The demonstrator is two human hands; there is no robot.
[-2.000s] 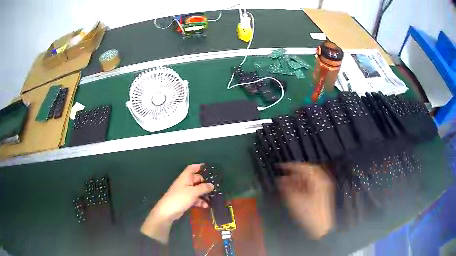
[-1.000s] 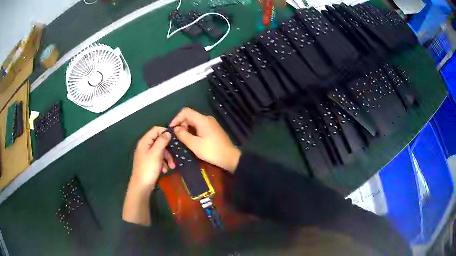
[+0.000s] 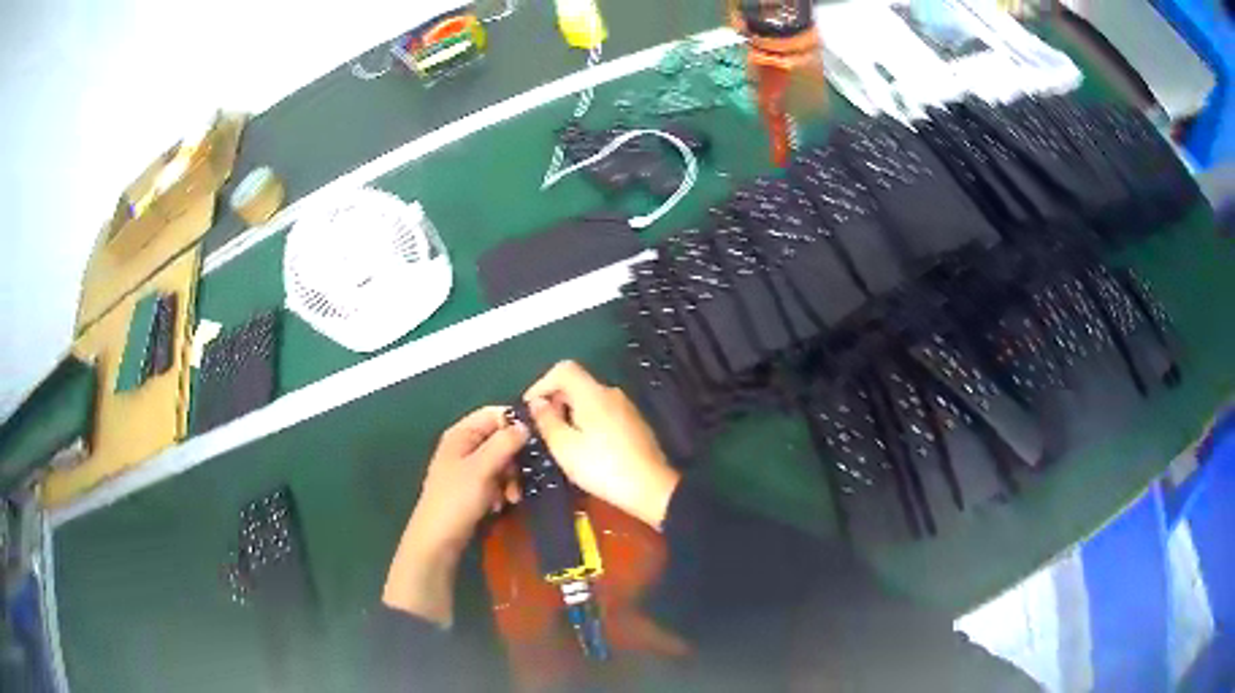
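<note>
A black remote control (image 3: 545,490) with small white-marked buttons lies at bench centre, its lower end at the yellow fixture (image 3: 588,544). My left hand (image 3: 467,477) holds its upper left side. My right hand (image 3: 599,436) holds its upper right side, fingers near its top end. Both thumbs are close together at the top. A small blue module (image 3: 585,626) with pale parts sits below the yellow frame. The reddish-brown base board (image 3: 513,596) lies under the fixture, partly covered by my right sleeve. The picture is somewhat blurred.
Long overlapping rows of black remotes (image 3: 840,257) fill the right side, a shorter row (image 3: 921,433) in front. A small remote group (image 3: 275,548) lies left. Behind are a white fan (image 3: 363,268), dark flat box (image 3: 555,257), orange-brown bottle (image 3: 783,84) and cardboard (image 3: 169,251). Blue bins (image 3: 1165,582) stand lower right.
Since two seconds ago, my right hand has come from the remote rows to the held remote. Since one second ago, both hands keep their hold; the view has shifted, showing more of the bench's back.
</note>
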